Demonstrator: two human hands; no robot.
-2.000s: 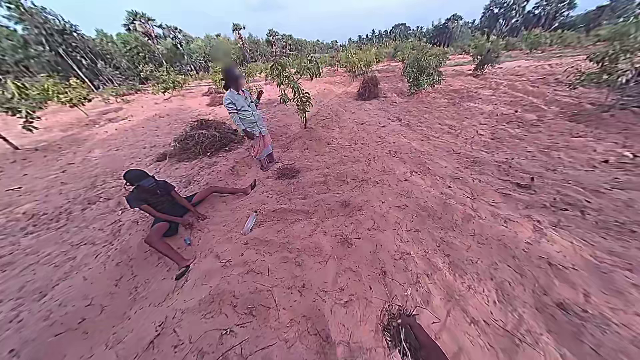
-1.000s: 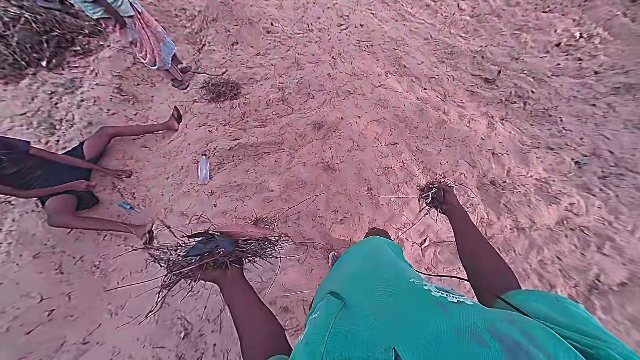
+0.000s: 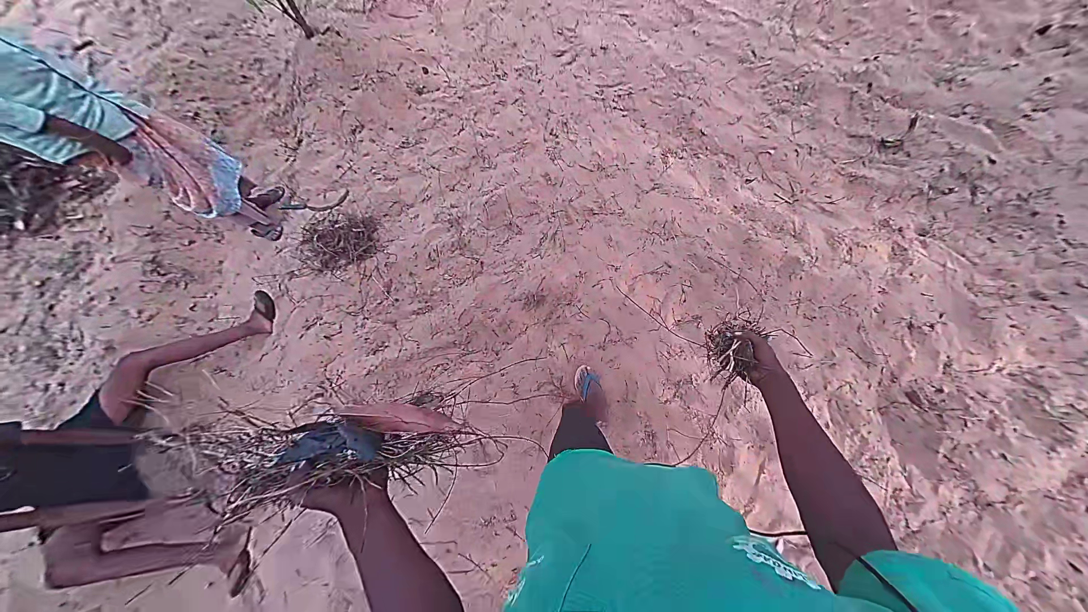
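Observation:
My left hand (image 3: pixel 340 489) holds a wide bundle of dry twigs and roots (image 3: pixel 246 463) out at the lower left. A dark bluish cloth or plastic piece (image 3: pixel 331 442) and a long reddish-brown object (image 3: pixel 404 418), whose kind I cannot tell, lie in or on that bundle. Out to the right, my right hand (image 3: pixel 761 361) is closed on a small clump of dry twigs (image 3: pixel 731 348), with a few long stems trailing from it. Most of the fingers of my left hand are hidden by the twigs.
One person in dark clothes (image 3: pixel 76 463) sits on the sandy ground at the left. Another person in a light shirt and patterned wrap (image 3: pixel 187 166) stands at the upper left, near a small twig heap (image 3: pixel 340 240) and a larger brush pile (image 3: pixel 42 191). My sandalled foot (image 3: pixel 588 391) is ahead.
The view has tilted down since the earliest frame. The bottle on the sand a second ago no longer shows; the twig bundle in my left hand covers more of the seated person's side.

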